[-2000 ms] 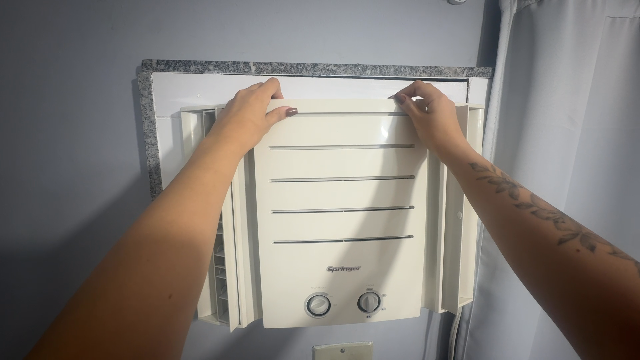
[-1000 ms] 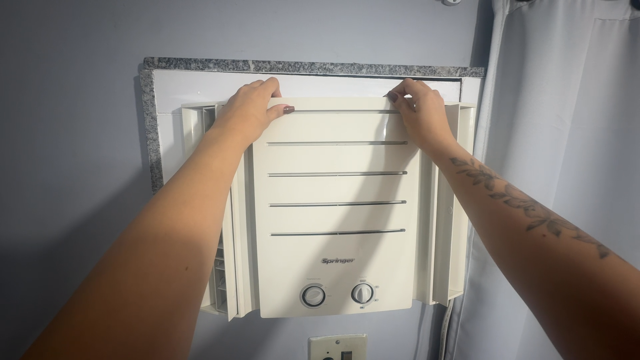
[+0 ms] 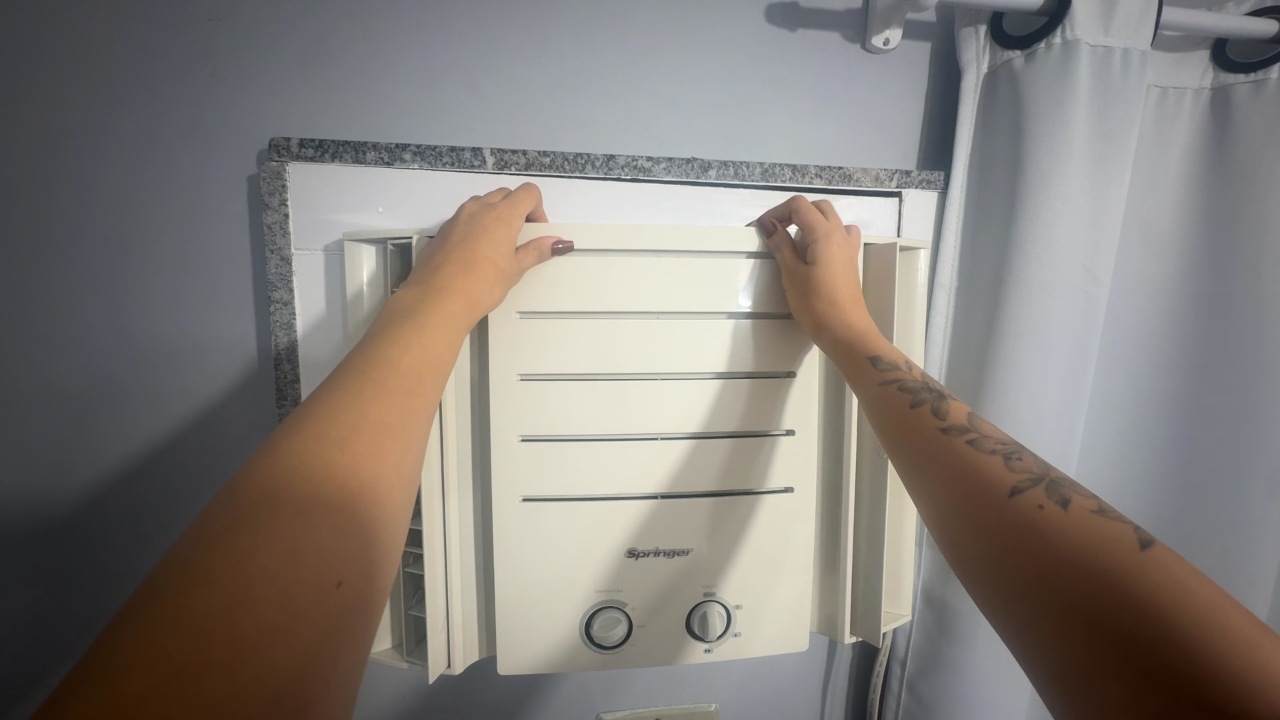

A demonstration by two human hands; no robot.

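Observation:
A cream Springer window air conditioner (image 3: 655, 410) is set in the wall, its front panel crossed by several horizontal slots. Two round control knobs, a left one (image 3: 608, 627) and a right one (image 3: 708, 622), sit low on the panel. My left hand (image 3: 490, 245) rests over the panel's top left edge, thumb on the front face and fingers curled over the top. At the top right edge, my right hand (image 3: 815, 255) pinches the panel's rim between thumb and fingers. The fingertips behind the rim are hidden. Side louvres flank the panel.
A speckled granite frame (image 3: 600, 163) borders the opening, with white filler board (image 3: 350, 210) inside it. A light curtain (image 3: 1100, 250) hangs from a rod (image 3: 1215, 22) on the right. Below the unit is the top of a wall plate (image 3: 657, 712); a cable (image 3: 880, 675) hangs at lower right.

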